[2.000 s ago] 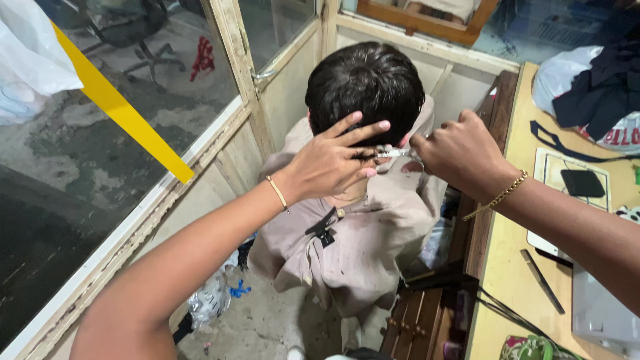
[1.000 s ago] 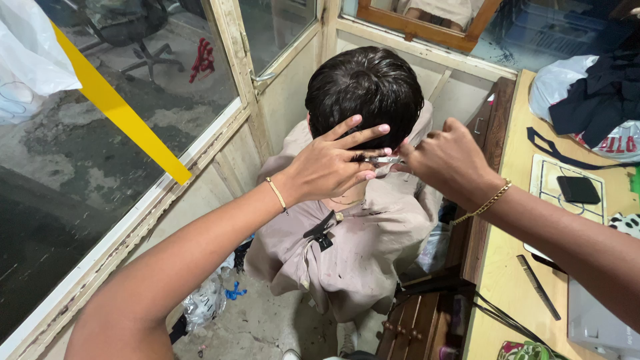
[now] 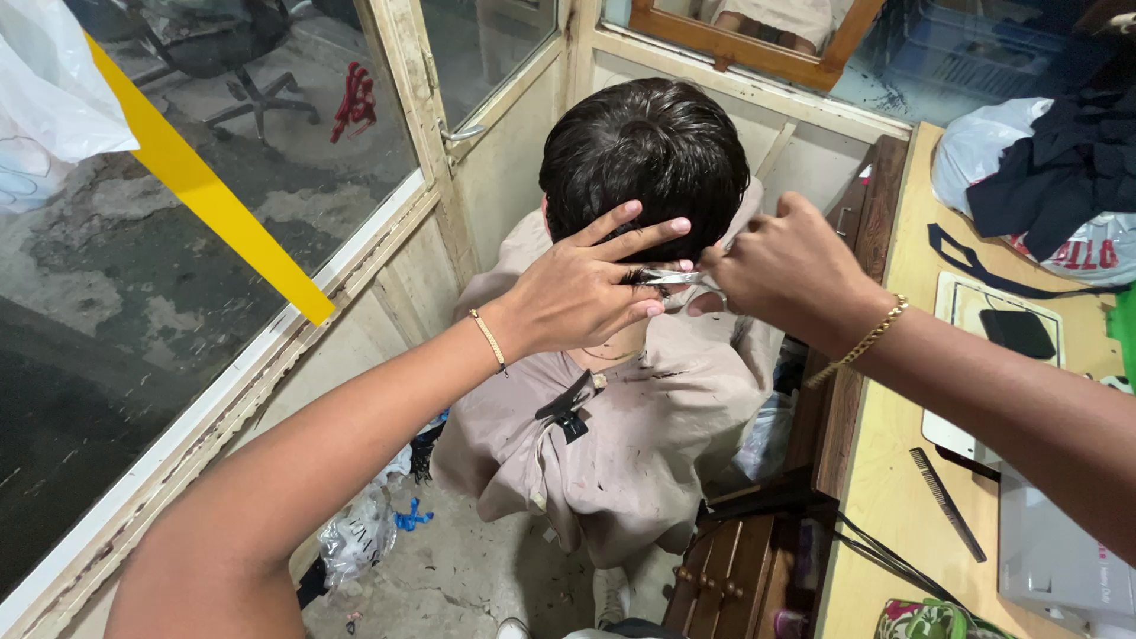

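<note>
A seated person with short dark hair [image 3: 652, 151] has their back to me, under a beige cape [image 3: 621, 444] held at the nape by a black clip [image 3: 568, 408]. My left hand [image 3: 590, 284] lies against the back of the head, with a lock of hair held between its fingers. My right hand [image 3: 781, 266] holds metal scissors [image 3: 672, 278], whose blades lie along that lock beside my left fingers. Small hair clippings dot the cape.
Right of the person runs a wooden counter [image 3: 874, 444] with a black comb [image 3: 948, 504], a dark flat object [image 3: 1018, 333], plastic bags and dark cloth [image 3: 1047, 169]. Left stands a glazed partition [image 3: 355, 257]. A clear plastic bag [image 3: 358, 532] lies on the floor.
My right hand has shifted slightly relative to the head, with the scissors in it. My left hand keeps its place at the back of the head.
</note>
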